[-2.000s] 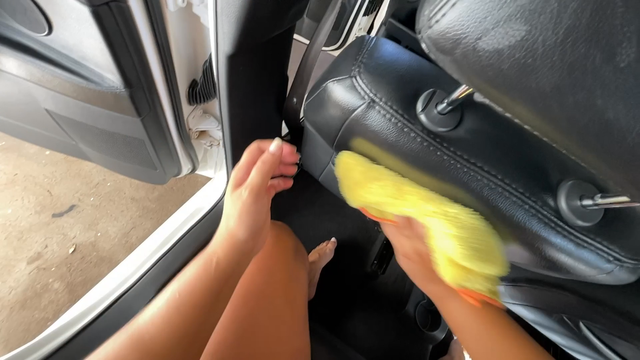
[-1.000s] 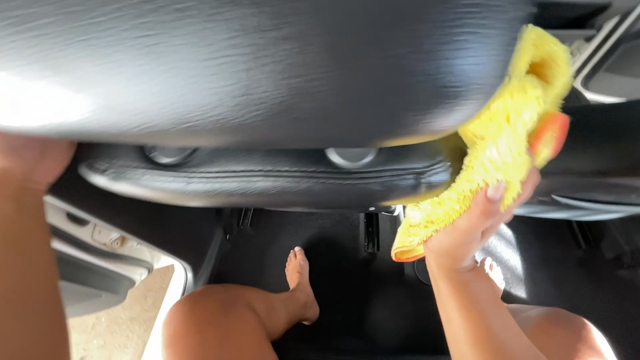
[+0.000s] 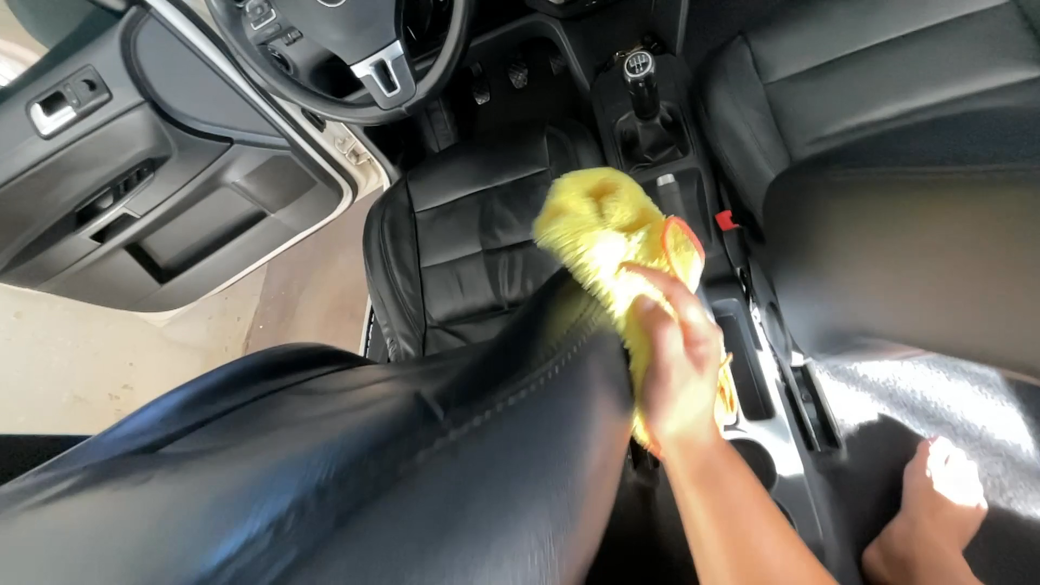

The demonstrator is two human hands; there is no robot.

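Observation:
My right hand (image 3: 678,349) grips a fluffy yellow microfiber cloth (image 3: 601,236) with orange edging. The cloth lies against the right side edge of the black leather seat backrest (image 3: 422,455), near its stitched seam. Beyond the backrest is the black leather seat cushion (image 3: 479,236) of the driver's seat. My left hand is out of view.
An open car door (image 3: 203,187) stands at the left, beside the steering wheel (image 3: 349,49). A gear lever (image 3: 640,81) and the centre console (image 3: 772,439) lie between the front seats. The passenger seat (image 3: 894,252) is at the right; a bare foot (image 3: 934,496) rests below it.
The view has shifted forward over the driver's seat. My right hand, still gripping the yellow cloth, is now at the backrest's side edge. My left hand, partly seen a second ago, has left the view.

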